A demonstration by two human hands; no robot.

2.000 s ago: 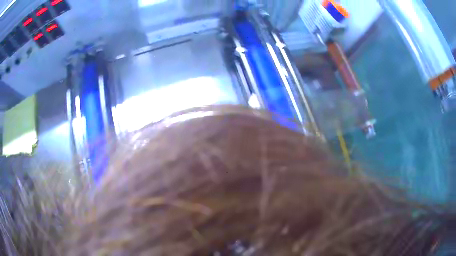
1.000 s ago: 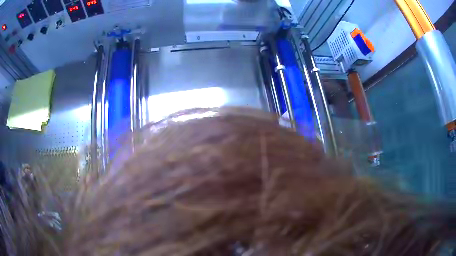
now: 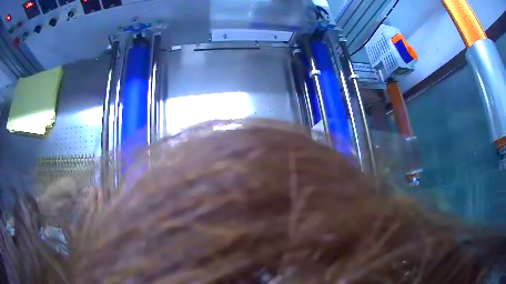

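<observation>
The wearer's hair covers the lower middle of the view. Rows of small, thin gold-toned parts (image 3: 66, 163) lie on the perforated plate at left. Just below them, a blurred pale beige shape, possibly my left hand (image 3: 60, 191), shows through hair strands; its fingers and any hold cannot be made out. My right hand is not in view. A pale yellow flat layered piece (image 3: 36, 102) lies above the rows. The shiny steel plate (image 3: 222, 77) has a white glare, between a left blue strip (image 3: 137, 83) and a right blue strip (image 3: 333, 83).
Chrome rods (image 3: 112, 83) flank the blue strips. A control panel (image 3: 89, 28) with red digits and knobs is upper left. A white vented box (image 3: 385, 52) sits upper right above an orange-brown tube (image 3: 398, 105). An orange tube with clear sleeve (image 3: 488, 83) is at far right.
Compared with two seconds ago, the view is less tilted and shows more of the left side. Since one second ago, the beige shape has appeared larger below the gold-toned rows.
</observation>
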